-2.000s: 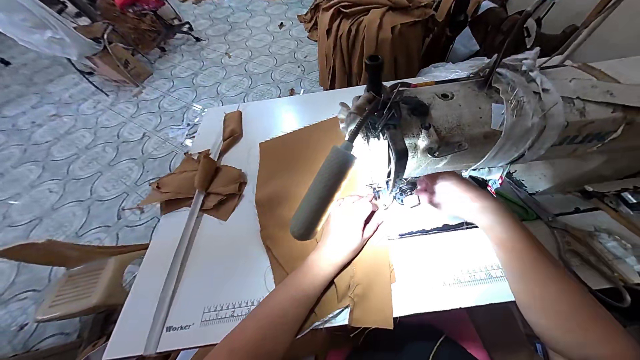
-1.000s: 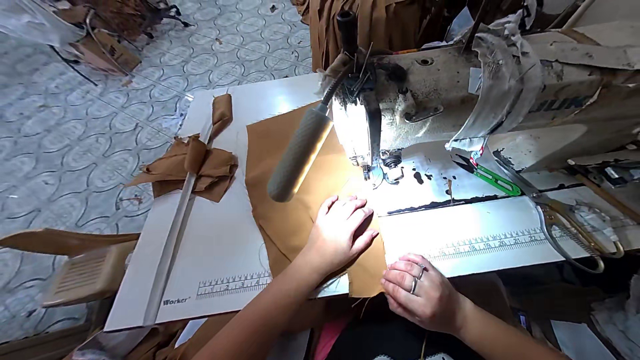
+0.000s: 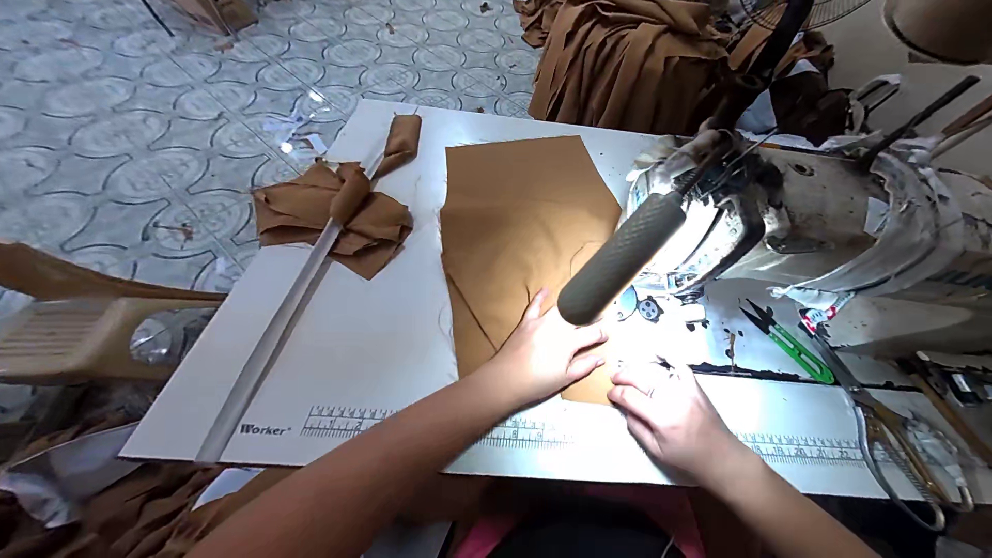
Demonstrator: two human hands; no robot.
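A tan-brown piece of fabric [image 3: 515, 225] lies on the white table of a sewing machine [image 3: 821, 209]. My left hand [image 3: 546, 353] rests on its lower part, palm down with the fingers apart. Near the fabric's lower right edge is my right hand [image 3: 655, 395], its fingers bent; whether they pinch the edge is hard to tell in the glare. A ring shows on one of its fingers. Above my left hand hangs the dark textured cylinder of a lamp [image 3: 620, 260], which hides part of the fabric. The needle area is partly lost in bright light.
Green-handled thread snips [image 3: 798, 349] and large scissors [image 3: 872, 411] lie at the right. Crumpled brown cloth [image 3: 333, 209] is wrapped around a long pale strip [image 3: 267, 349] at the left. More brown fabric [image 3: 628, 62] is heaped behind the table, and a plastic chair [image 3: 85, 333] stands far left.
Two seconds ago my right hand was by the needle; a second ago it was at the table's front edge. Now it has moved up beside the fabric's lower right edge. My left hand has stayed on the fabric.
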